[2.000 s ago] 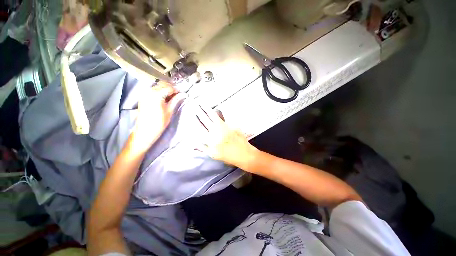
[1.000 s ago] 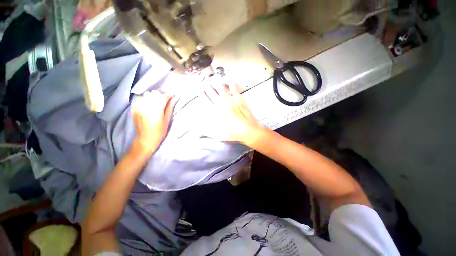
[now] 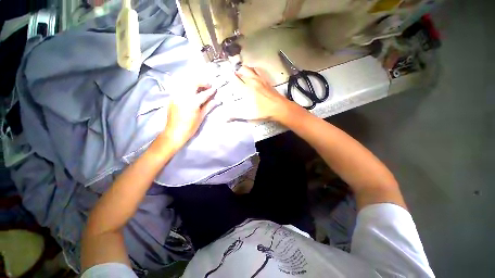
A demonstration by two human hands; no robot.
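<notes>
The grey-blue garment fabric (image 3: pixel 70 87) is heaped left of the sewing machine (image 3: pixel 260 27) and hangs over the bed's front edge. Under the lamp it looks white. My left hand (image 3: pixel 187 114) lies on the cloth left of and in front of the presser foot (image 3: pixel 221 58), thumb and fingers close together on it. My right hand (image 3: pixel 258 98) lies on the cloth just right of and in front of the foot, fingertips near it. Glare washes out both hands' fingers, so whether they pinch the cloth is unclear.
Black-handled scissors (image 3: pixel 308 87) lie on the machine bed (image 3: pixel 353 87) right of my right hand, blades pointing away. A cream-white lamp piece (image 3: pixel 128 40) stands over the cloth at upper left. Small metal parts (image 3: pixel 399 68) sit at the bed's right end. A pale round-edged seat (image 3: pixel 19 252) shows at lower left.
The view has shifted, so the machine and scissors appear higher. More cloth is spread at left. My left hand has moved toward my right hand, and its fingers now reach nearer the foot.
</notes>
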